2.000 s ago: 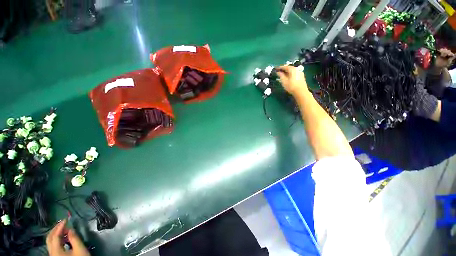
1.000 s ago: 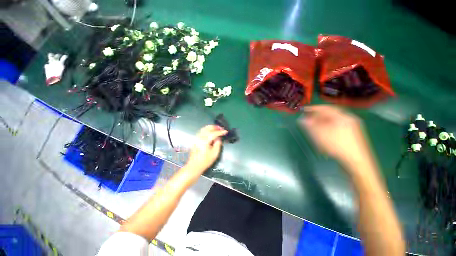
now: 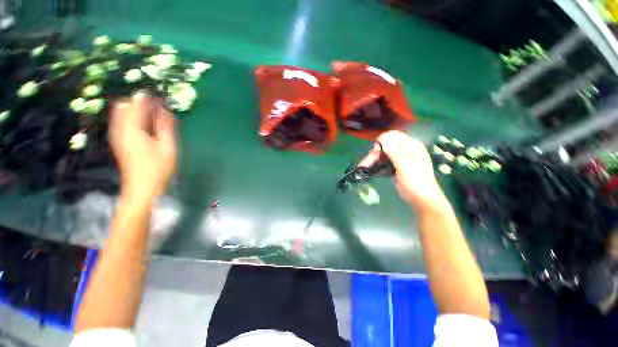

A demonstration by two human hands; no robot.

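Observation:
My right hand (image 3: 406,159) is shut on a corded unit with a bundled black cable (image 3: 360,173), held over the bench right of the middle. A pale end piece (image 3: 369,195) shows just below it. My left hand (image 3: 142,146) is blurred, fingers apart, at the near side of the pile of unassembled units (image 3: 91,88) with pale green-white ends; nothing is visible in it. Two red plastic bags (image 3: 298,101) (image 3: 371,91) lie side by side beyond my hands, open towards me, with black housings inside.
A group of black units with white ends (image 3: 467,161) lies right of my right hand, beside a large heap of black cables (image 3: 552,203). Clear plastic scraps (image 3: 251,247) lie near the front edge. Blue bins (image 3: 389,308) stand below. A blurred person's arm shows far right.
My view has turned. My left hand has let go of the black piece and moved to the left pile. My right hand has moved from beside the bags and now holds a corded unit.

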